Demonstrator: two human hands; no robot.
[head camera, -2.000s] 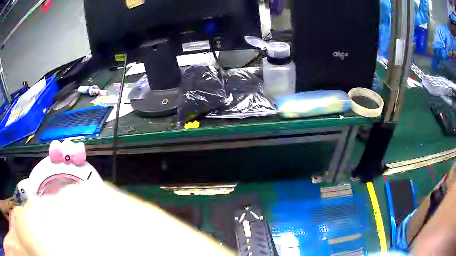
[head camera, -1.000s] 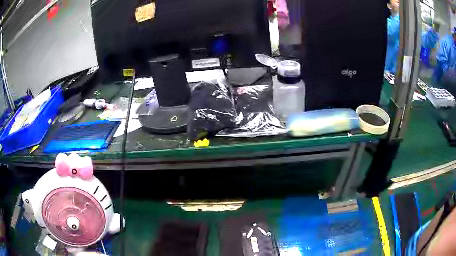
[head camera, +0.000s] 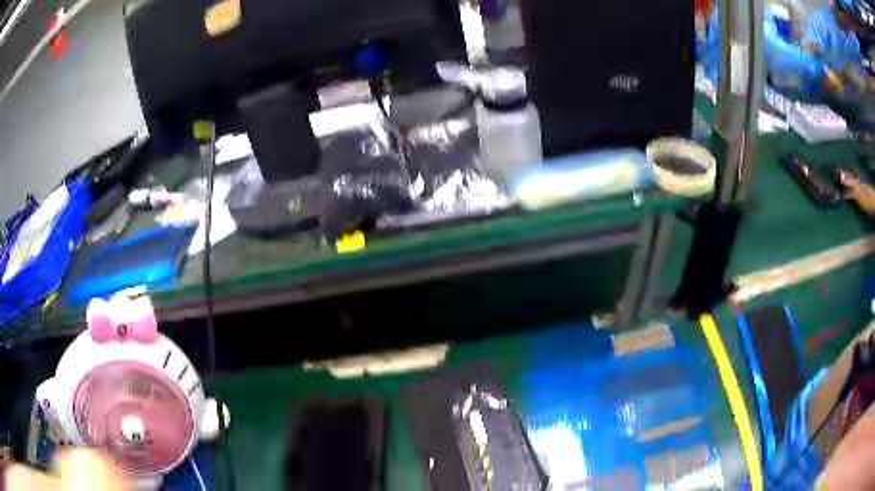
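Note:
My left hand (head camera: 65, 474) is small, blurred and cut off at the bottom left, by the lower part of the white and pink cat-shaped fan (head camera: 134, 417). Whether it holds anything cannot be told. My right hand is not in view. A dark grey phone housing (head camera: 497, 446) with white marks lies tilted on the black foam pad (head camera: 430, 408), at the bottom edge. A black tray (head camera: 336, 449) lies to its left. Blue-filmed sheets (head camera: 585, 379) with grey-brown strips lie to its right.
A green shelf (head camera: 461, 228) crosses above the bench, bearing a monitor, black PC case (head camera: 614, 105), bottle (head camera: 508, 139), plastic bags and tape roll (head camera: 681, 167). Yellow tape (head camera: 731, 398) and a blue-edged black strip sheet (head camera: 772, 360) lie right. Another person's arm (head camera: 854, 441) appears at the right edge.
The bare forearm that crossed the lower left two seconds ago is gone, uncovering the fan and tray. Fingers now show at the bottom left. The view has shifted and tilted.

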